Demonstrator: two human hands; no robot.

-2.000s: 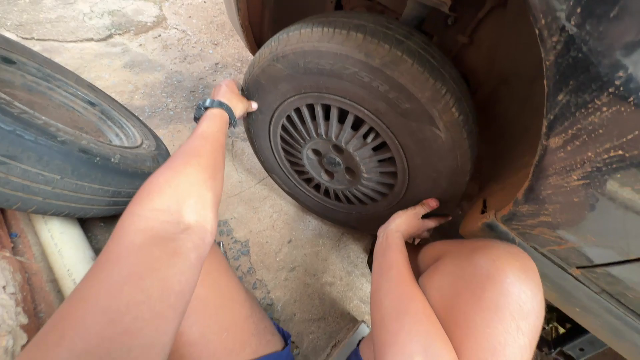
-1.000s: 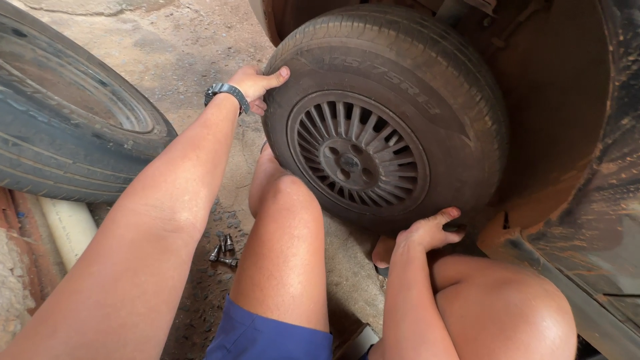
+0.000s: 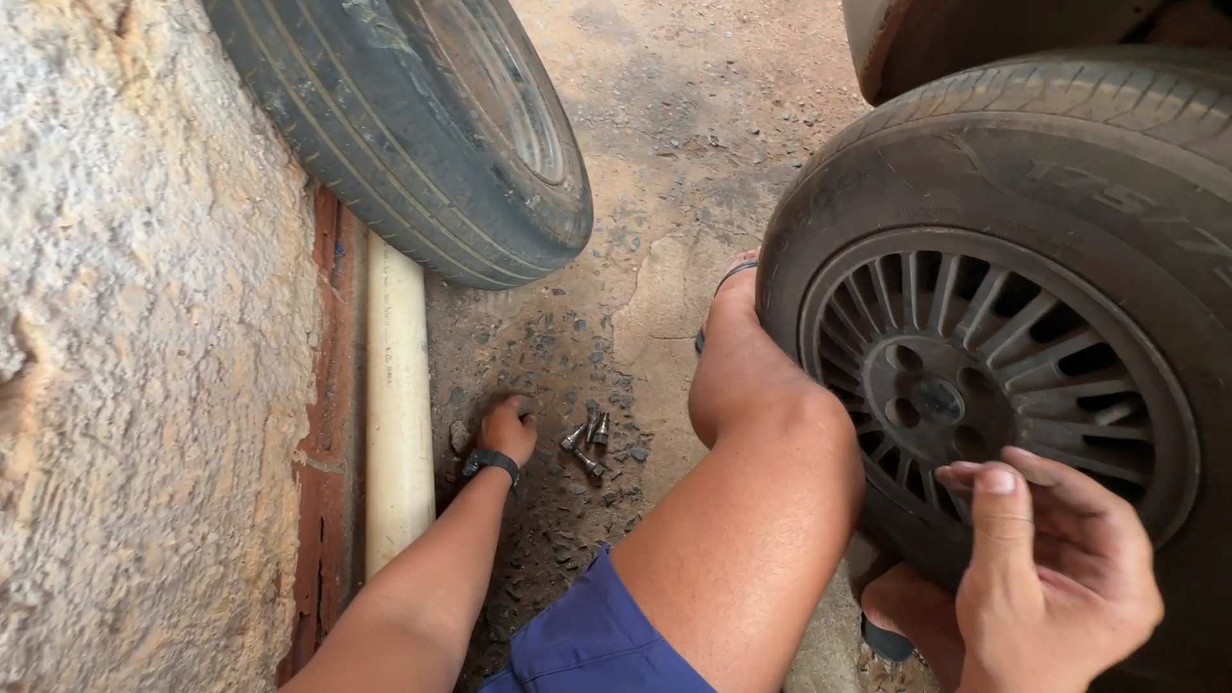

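Note:
A car wheel with a dark, finned rim and several bolt holes stands at the right, in the wheel arch. My right hand is in front of the rim's lower part, fingers curled and apart, with nothing seen in it. Near the ground, beside the plastic pipe, is my left hand, wearing a dark wristwatch. Its fingers are partly curled, and whether they hold anything is unclear. Just right of it lie several metal wheel bolts in a small heap.
A second tyre on a rim leans at the upper left. A cream plastic pipe runs along the base of a rough wall. My bent leg is between the bolts and the car wheel; part of the car body shows at the top right.
Both hands have left the tyre: the left has gone down to the ground by the bolts, the right is now before the rim. The view has swung left.

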